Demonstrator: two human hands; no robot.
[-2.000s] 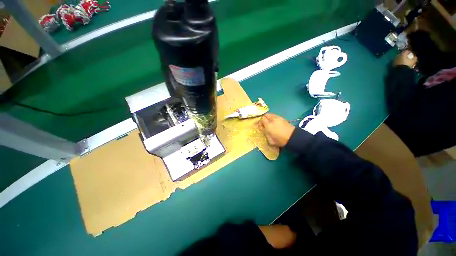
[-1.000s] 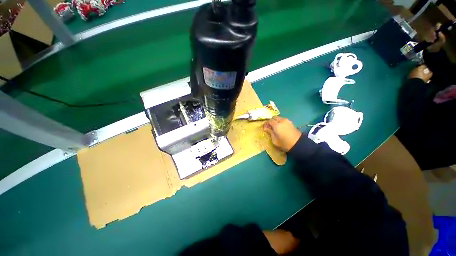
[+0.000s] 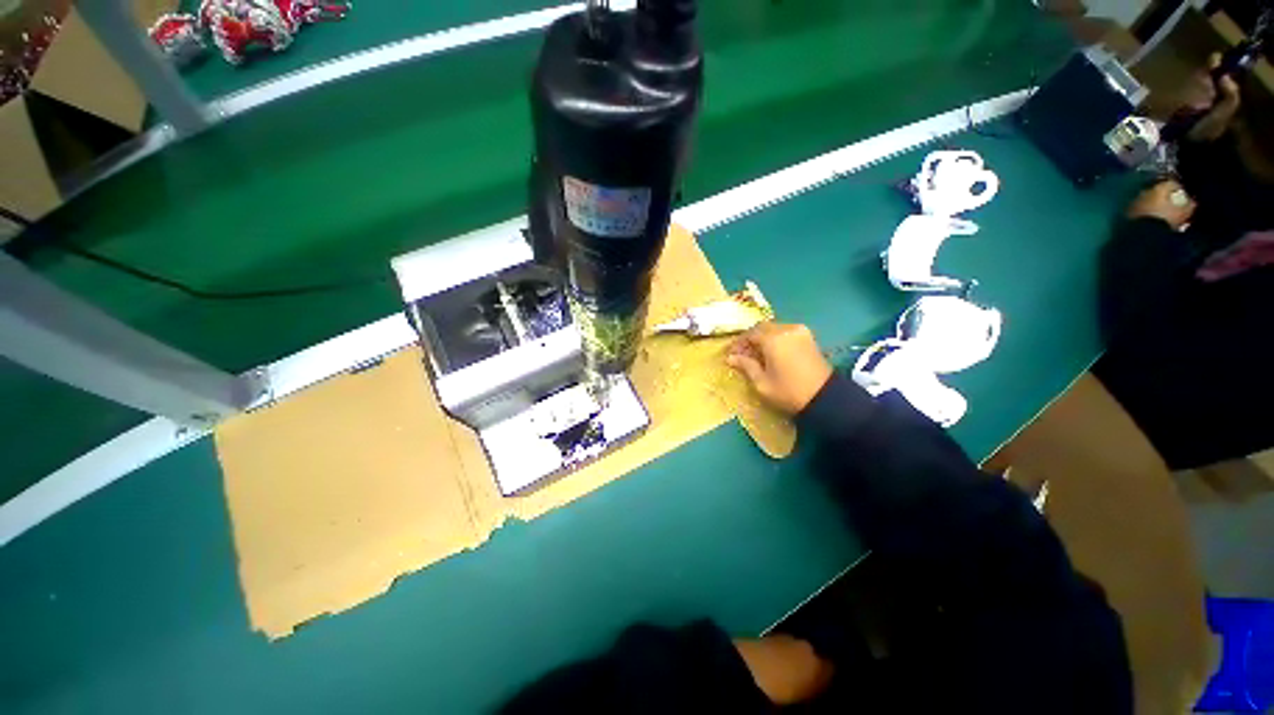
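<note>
My right hand (image 3: 782, 367) is over the yellow-stained cardboard mat (image 3: 349, 489), with its fingers bent close together beside the rear end of the squeeze tube (image 3: 720, 317). The tube lies on the mat with its nozzle pointing left. Whether the fingertips hold anything small cannot be told. My left hand (image 3: 785, 668) shows only in part at the bottom edge; its fingers are hidden. The black electric screwdriver (image 3: 611, 182) hangs upright, its yellowish lower end in front of the screw feeder (image 3: 510, 363), which stands on the mat.
Several white housings with arms (image 3: 950, 333) lie in a row on the green bench right of my hand. An open carton (image 3: 1097, 447) with pale pointed pieces is beside the bench. Another person's hand (image 3: 1167, 204) is at far right. A metal post (image 3: 119, 328) stands at left.
The camera view has shifted, so the bench items appear farther right than at first. My right hand has moved slightly down from the tube's end. A white piece seen below the bench edge is out of sight.
</note>
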